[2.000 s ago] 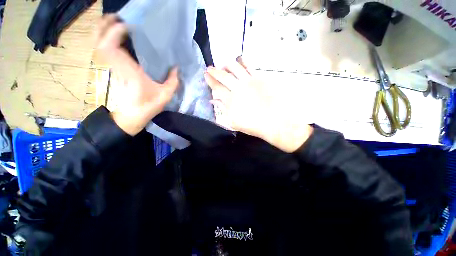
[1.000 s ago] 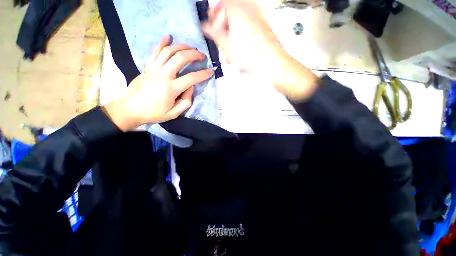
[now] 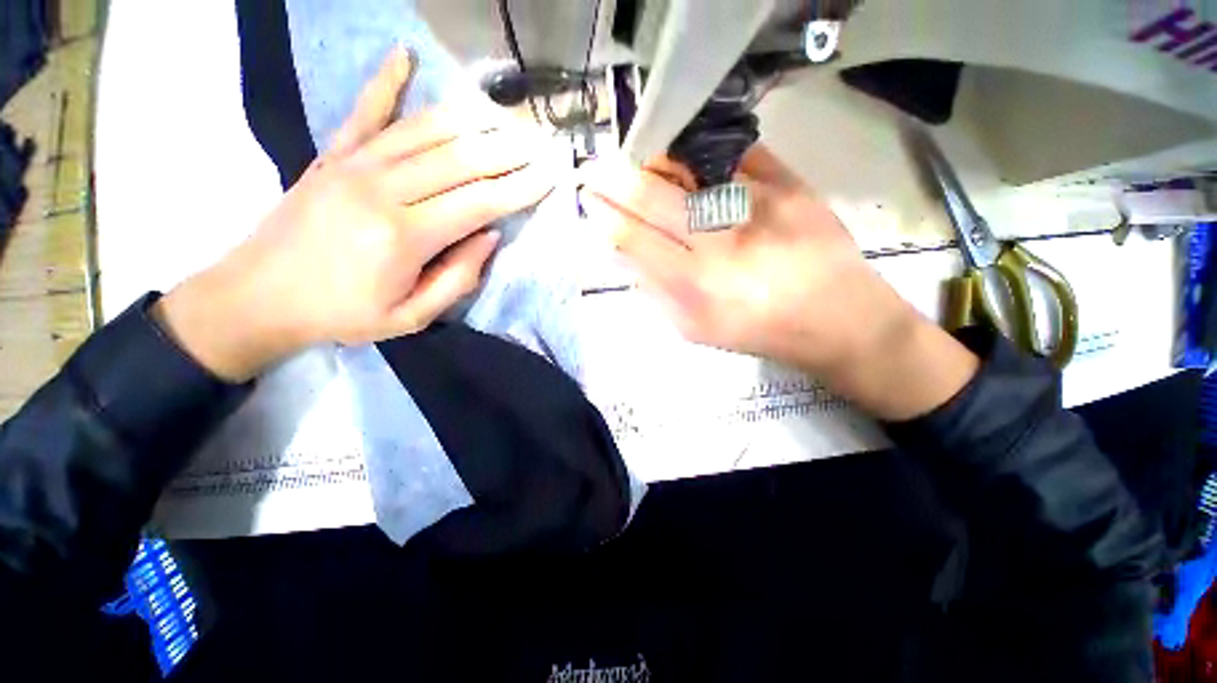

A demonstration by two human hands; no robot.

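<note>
The garment panel, black with pale grey-blue backing, lies on the white table; its black part [image 3: 514, 440] folds over near the front edge and its pale backing [image 3: 400, 447] shows beside it. My left hand [image 3: 367, 234] lies flat on the panel, fingers spread, fingertips near the needle area. My right hand [image 3: 747, 260] is at the presser foot [image 3: 583, 140], its fingertips together at the cloth edge, partly behind the knurled knob [image 3: 718, 207]. Whether it pinches the cloth is hidden.
The cream machine head [image 3: 1041, 67] spans the upper right. Scissors with yellow-gold handles [image 3: 1021, 300] lie right of my right hand. A worn wooden surface [image 3: 47, 254] is at far left. A blue basket [image 3: 163, 607] shows at lower left. The table edge bears a printed scale [image 3: 787, 398].
The view has moved closer to the machine. The panel is now at the needle area. My right hand has come down beside the presser foot, and my left hand has flattened on the panel.
</note>
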